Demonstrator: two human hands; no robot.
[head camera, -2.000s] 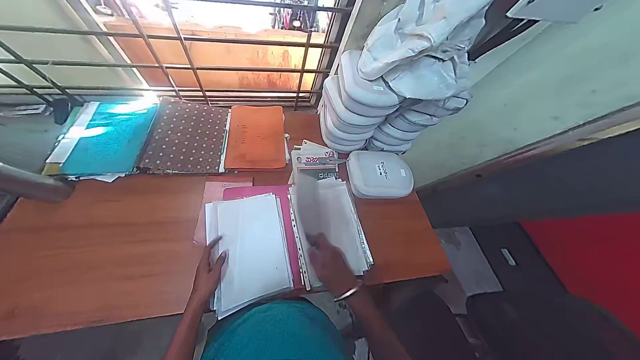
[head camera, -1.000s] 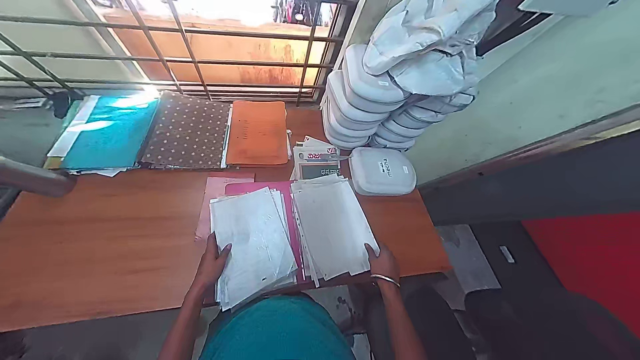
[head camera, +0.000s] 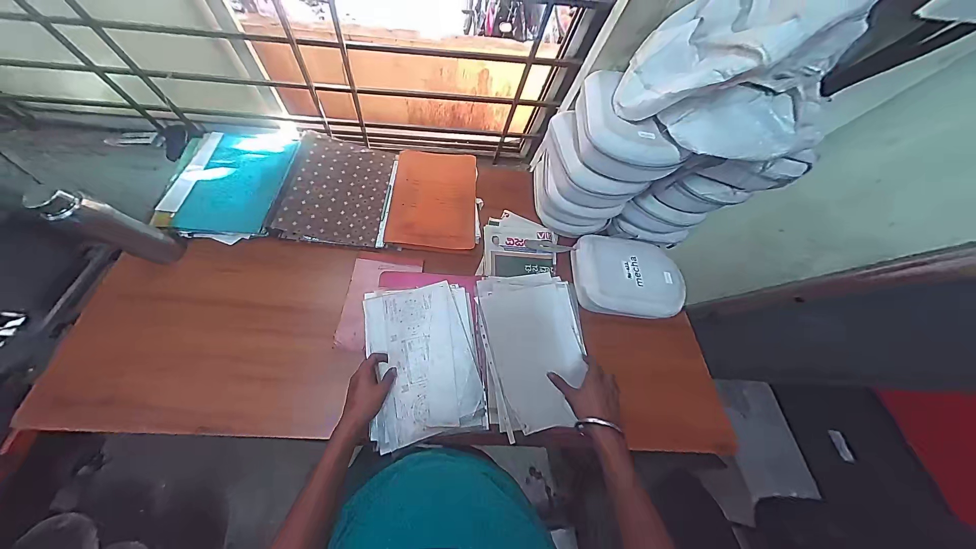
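A pink file folder (head camera: 412, 280) lies spread on the wooden desk with loose paper sheets on both sides. My left hand (head camera: 369, 390) grips the left edge of the left paper stack (head camera: 419, 358), whose top sheet bears handwriting; the thumb rests on top. On the right paper stack (head camera: 530, 351), the top sheet looks blank. My right hand (head camera: 593, 393), with a metal bangle at the wrist, holds that stack's right edge, thumb over the sheet. A pink sheet (head camera: 358, 305) lies partly under the left stack.
Along the back of the desk (head camera: 206, 343) lie a blue folder (head camera: 244, 183), a dotted brown folder (head camera: 332, 191) and an orange folder (head camera: 432, 200). A printed booklet (head camera: 522, 263) and a white plastic container (head camera: 629, 278) are beyond the papers. Stacked containers (head camera: 602, 160) stand by the window grille.
Two seconds ago my right hand was over the middle of the right-hand papers, turning a sheet; it has moved to their right edge. The left stack now shows a handwritten top sheet.
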